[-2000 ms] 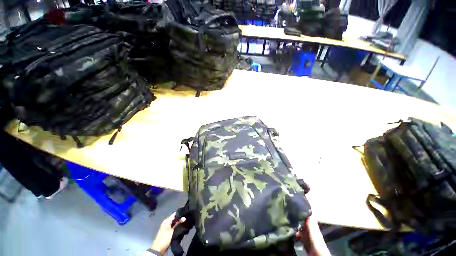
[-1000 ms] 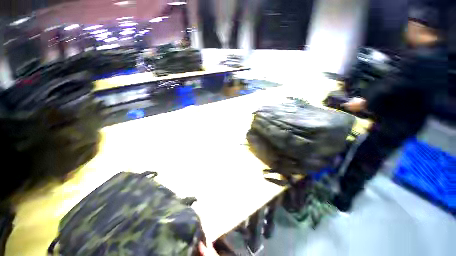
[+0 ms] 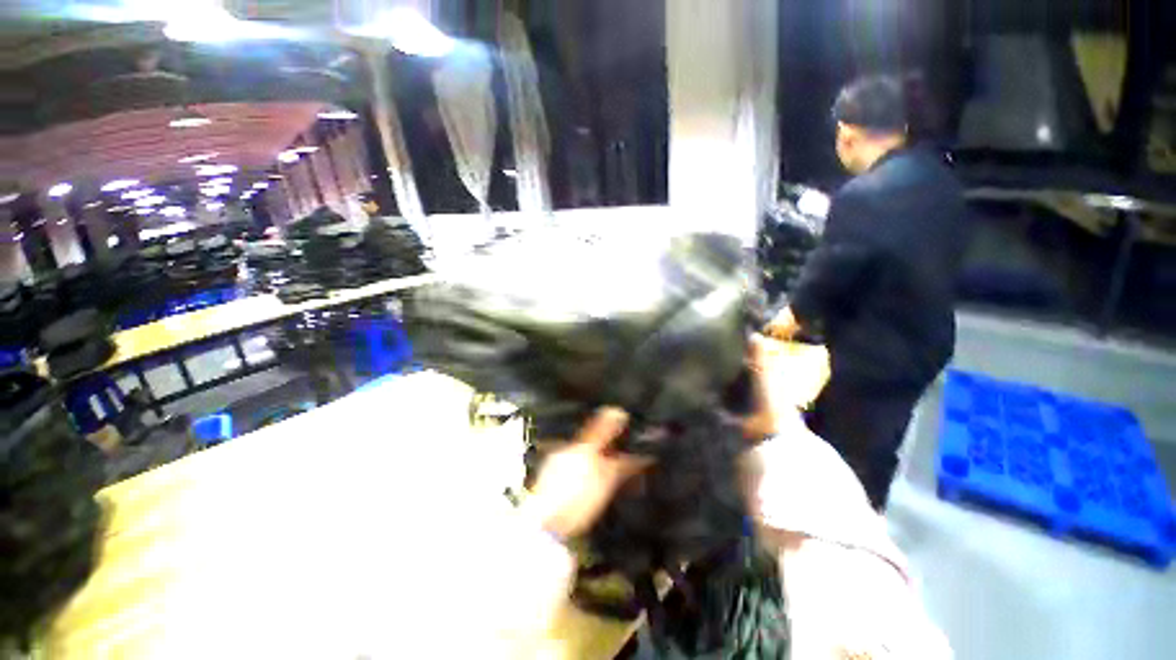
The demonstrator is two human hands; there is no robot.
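Note:
A dark camouflage backpack (image 3: 580, 335) is blurred in the middle of the view, over the right end of the table. My left hand (image 3: 587, 475) grips its near side with the fingers spread on the dark fabric. My right hand (image 3: 770, 387) is blurred at its right side and holds it there. Dark bag fabric also hangs between my forearms. The blur hides where one bag ends and another begins.
The pale yellow table (image 3: 297, 516) spans the lower left. A dark bag pile (image 3: 45, 516) stands at the left edge. A person in dark clothes (image 3: 883, 284) stands close at the right, beside a blue pallet (image 3: 1058, 451) on the floor.
The view has swung right. The camouflage backpack was on the near table edge with my hands low at it; both hands are now raised at a backpack by the right table end.

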